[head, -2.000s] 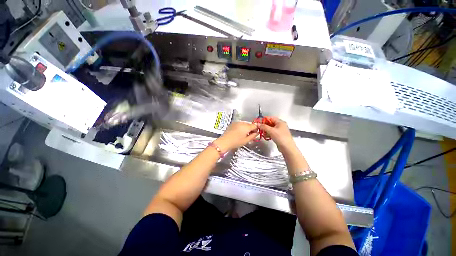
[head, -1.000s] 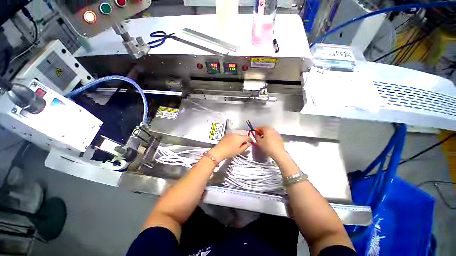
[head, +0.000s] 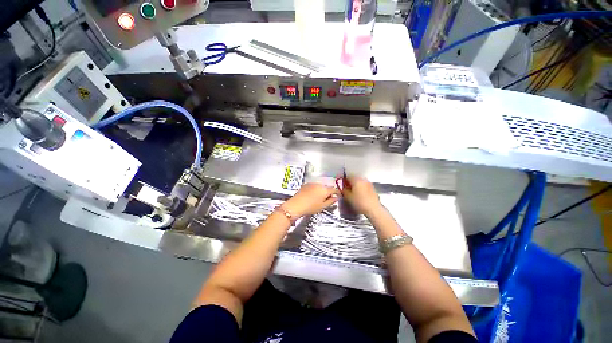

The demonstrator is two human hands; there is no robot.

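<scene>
My right hand (head: pixel 361 195) is closed around small red-handled scissors (head: pixel 340 182); their dark blades point away from me. My left hand (head: pixel 314 199) is beside it with the fingertips pinched together near the red handles; whether it holds anything is too small to tell. Both hands are over the steel collecting tray (head: pixel 433 224). White cables (head: pixel 341 234) lie in a loose heap in the tray below my hands. More white cables (head: pixel 231 209) lie further left, partly hidden by my left hand and forearm.
The steel cover plate (head: pixel 251 167) is behind the left cables. White strands (head: pixel 231 128) stretch behind it. A transfer clamp (head: pixel 389 124) is at the back right. The white processing unit (head: pixel 74 157) is left, the blue scrap bin (head: pixel 543 288) right. A ruler edge (head: pixel 329 266) runs along the front.
The transfer clamp at the back has moved right. White strands now show behind the cover plate. My hands stay close together, with less of the scissors showing between them.
</scene>
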